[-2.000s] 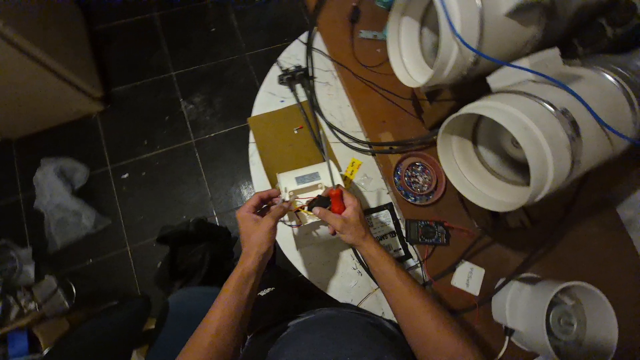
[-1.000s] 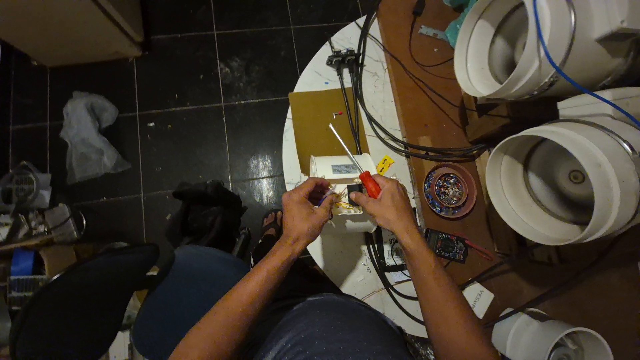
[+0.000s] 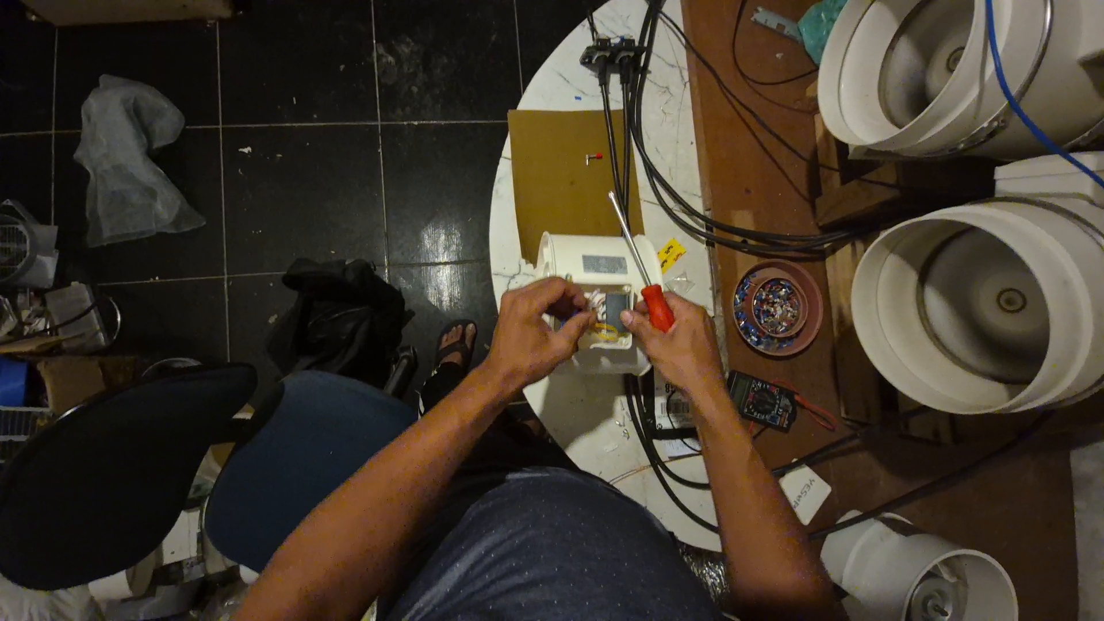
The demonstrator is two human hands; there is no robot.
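Note:
A white plastic housing (image 3: pixel 562 252) lies on a round marble-patterned table, its wiring compartment open between my hands. Inside are thin wires (image 3: pixel 607 329) and a dark grey block (image 3: pixel 616 312). My left hand (image 3: pixel 542 326) has thumb and fingers pinched together at the wires; what exactly they grip is too small to tell. My right hand (image 3: pixel 681 338) holds a screwdriver with a red handle (image 3: pixel 657 307), its metal shaft pointing up and left over the housing. The right thumb touches the grey block's edge. A brown board (image 3: pixel 561 172) lies beyond the housing, with a small red-tipped piece (image 3: pixel 594 158) on it.
Black cables (image 3: pixel 681 216) cross the table. To the right are a bowl of small connectors (image 3: pixel 778 309), a multimeter (image 3: pixel 762 400) and large white duct fans (image 3: pixel 871 302). Two dark chair parts (image 3: pixel 302 457) stand lower left. A clear plastic bag (image 3: pixel 134 164) lies on the tiled floor.
The view has shifted and turned. Both hands stay at the wiring compartment, and the screwdriver remains in my right hand.

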